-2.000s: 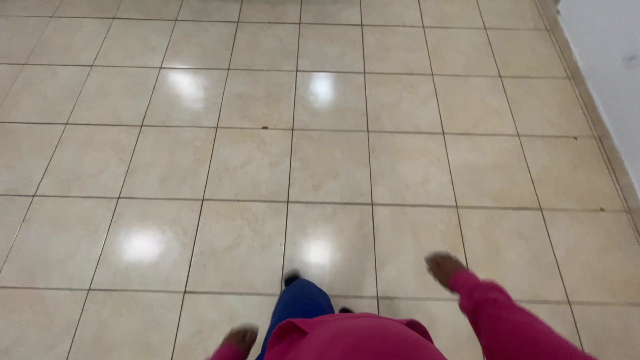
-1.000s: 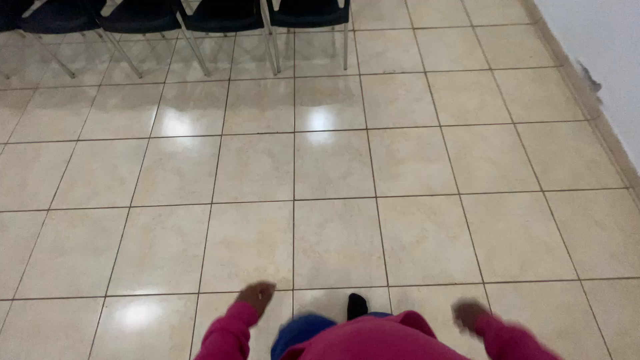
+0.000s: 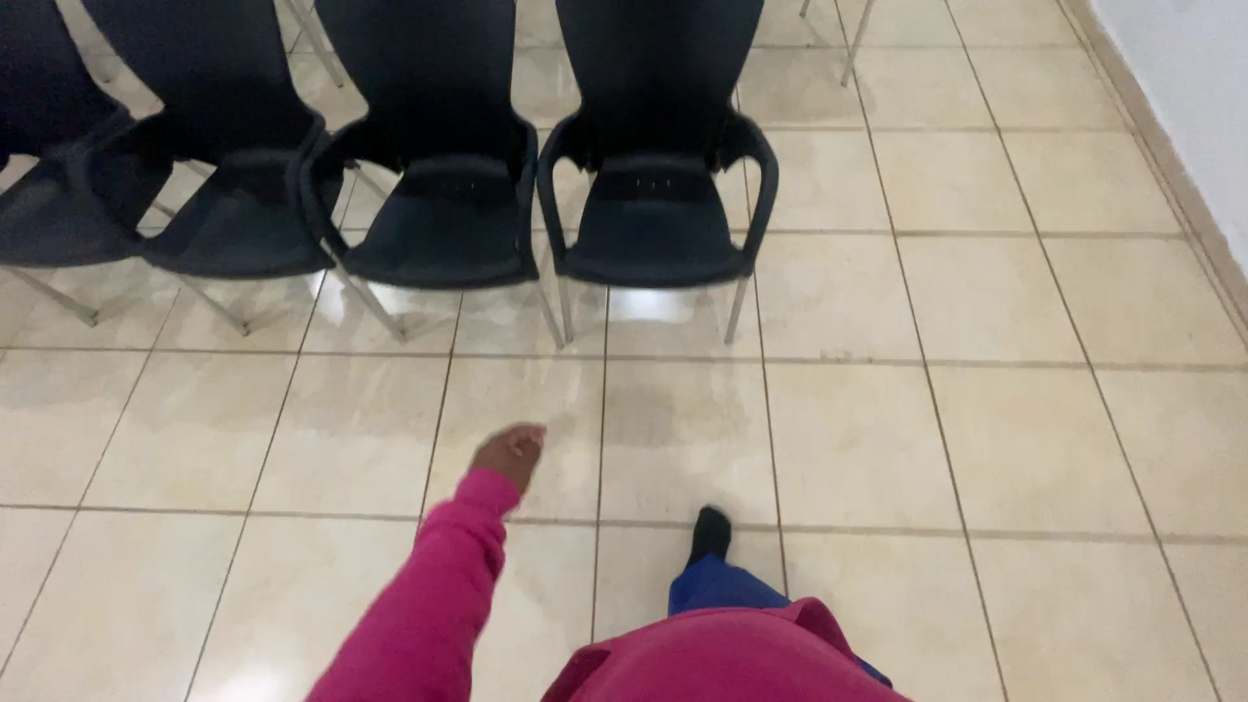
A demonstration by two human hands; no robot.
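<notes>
My left hand (image 3: 511,452), in a pink sleeve, hangs over the tiled floor (image 3: 682,419) with its fingers curled in and nothing visible in them. Beyond it stands a row of black plastic armchairs with metal legs. The nearest ones are the rightmost armchair (image 3: 663,219) and the armchair beside it (image 3: 439,219); the hand touches neither. My right hand is outside the view. Below, a dark-socked foot (image 3: 711,533) and a blue trouser leg show past the pink top.
More black armchairs (image 3: 239,210) continue the row to the left. Thin metal legs (image 3: 858,44) stand behind the row at the top. A white wall (image 3: 1180,88) with a beige tile skirting runs along the right side.
The row of armchairs, at the top edge one second ago and absent before that, is now much nearer. My left hand has swung forward; my right hand has left the view.
</notes>
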